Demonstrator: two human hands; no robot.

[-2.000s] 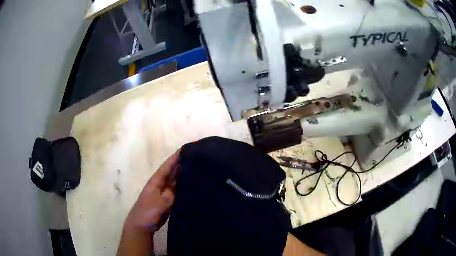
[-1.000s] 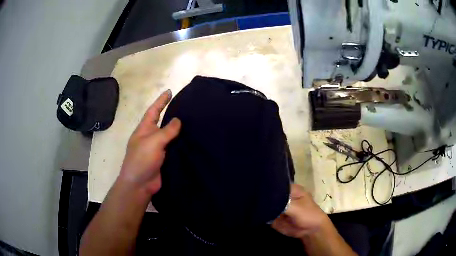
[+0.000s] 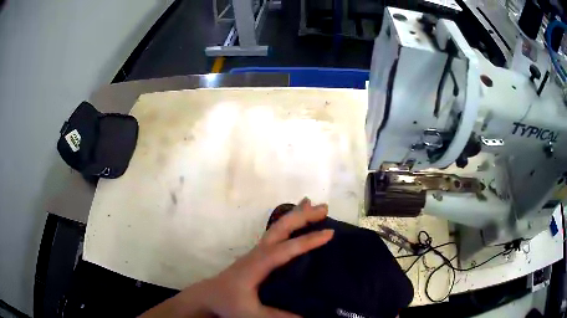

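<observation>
The black bag body (image 3: 348, 267) is at the bottom centre, over the front edge of the worn table. A short silvery zipper (image 3: 349, 313) shows on it at the picture's bottom edge. My left hand (image 3: 261, 267) lies on the bag's upper left side, thumb low and fingers spread over the cloth, holding it. My right hand is not in view; the bag or the picture's edge may hide it. The cylinder-arm sewing machine (image 3: 423, 93) stands to the right, its needle area (image 3: 398, 168) above the dark arm end cover (image 3: 395, 195), apart from the bag.
The cream table (image 3: 205, 161) spreads out before me. A black cap (image 3: 99, 141) lies at its far left edge. Thread snips (image 3: 396, 238) and a looped black cord (image 3: 440, 273) lie right of the bag, below the machine arm. A grey stand (image 3: 244, 31) is behind.
The bag has moved down and right from in front of me, towards the bottom edge. My left hand has moved right with it, onto its top. My right hand has gone out of sight.
</observation>
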